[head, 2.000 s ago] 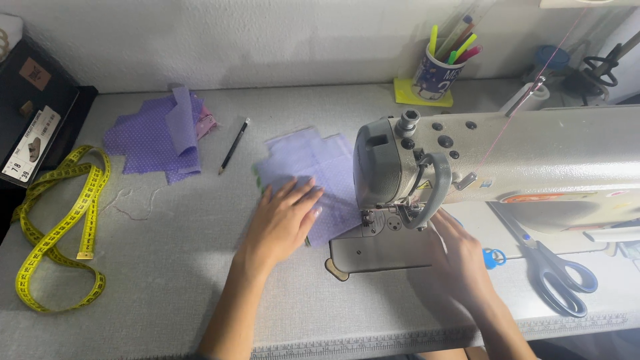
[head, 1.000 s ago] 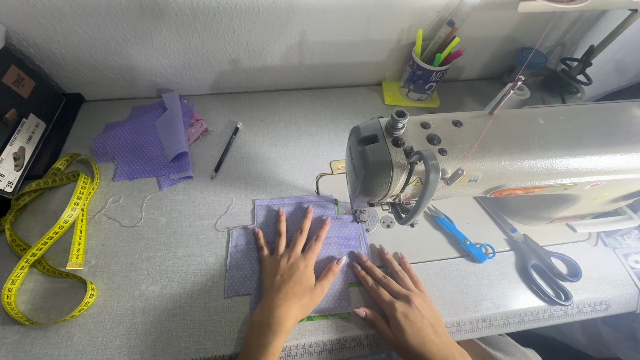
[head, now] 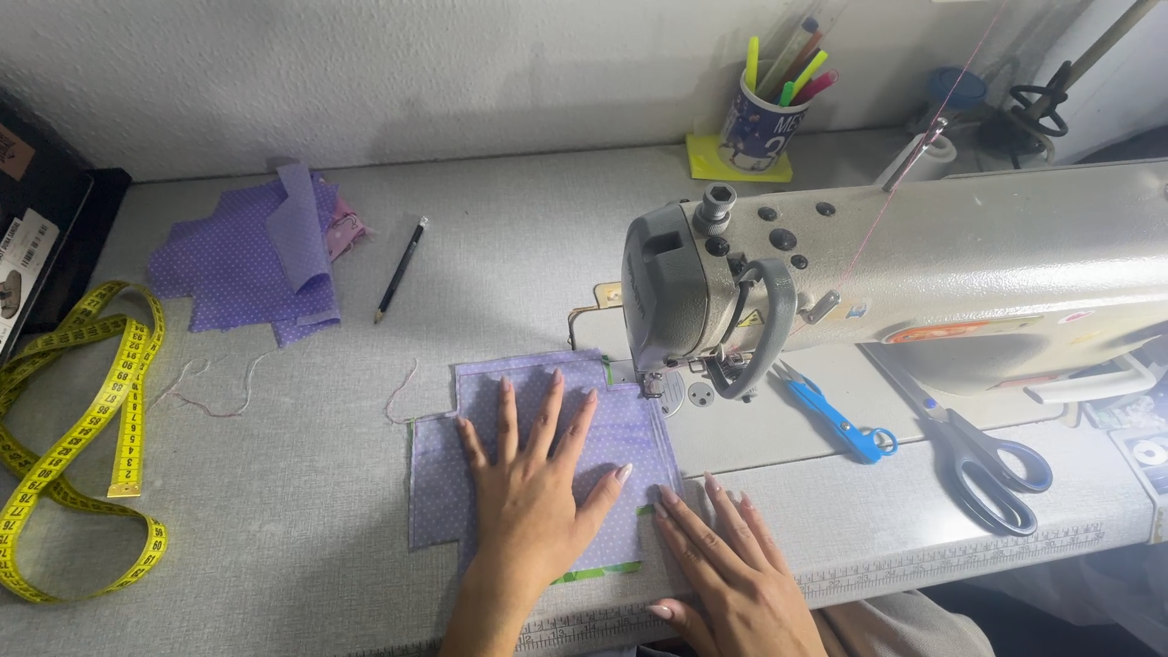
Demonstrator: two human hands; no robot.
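Purple dotted fabric (head: pixel 611 447) with notched corners and green along some edges lies flat on the table, its upper right part beside the presser foot (head: pixel 652 383) of the sewing machine (head: pixel 903 255). My left hand (head: pixel 534 493) rests on the fabric, fingers spread and palm down. My right hand (head: pixel 739 575) lies at the fabric's right edge near the table's front, fingers slightly apart, gripping nothing. Blue thread snips (head: pixel 835 418) lie on the machine bed, right of the needle area. Large fabric scissors (head: pixel 981 465) lie farther right.
A yellow measuring tape (head: pixel 87 401) coils at the left, by a dark box (head: pixel 46 219). More purple fabric (head: pixel 255 251) and a pencil (head: pixel 400 269) lie behind. A cup of markers (head: pixel 762 123) stands on yellow sticky notes (head: pixel 698 160). A ruler strip (head: pixel 876 566) runs along the front edge.
The fabric was tilted left of the machine two seconds ago; it has come forward and lies straighter. My right hand has moved from beside the needle area to the fabric's right edge, leaving the snips uncovered.
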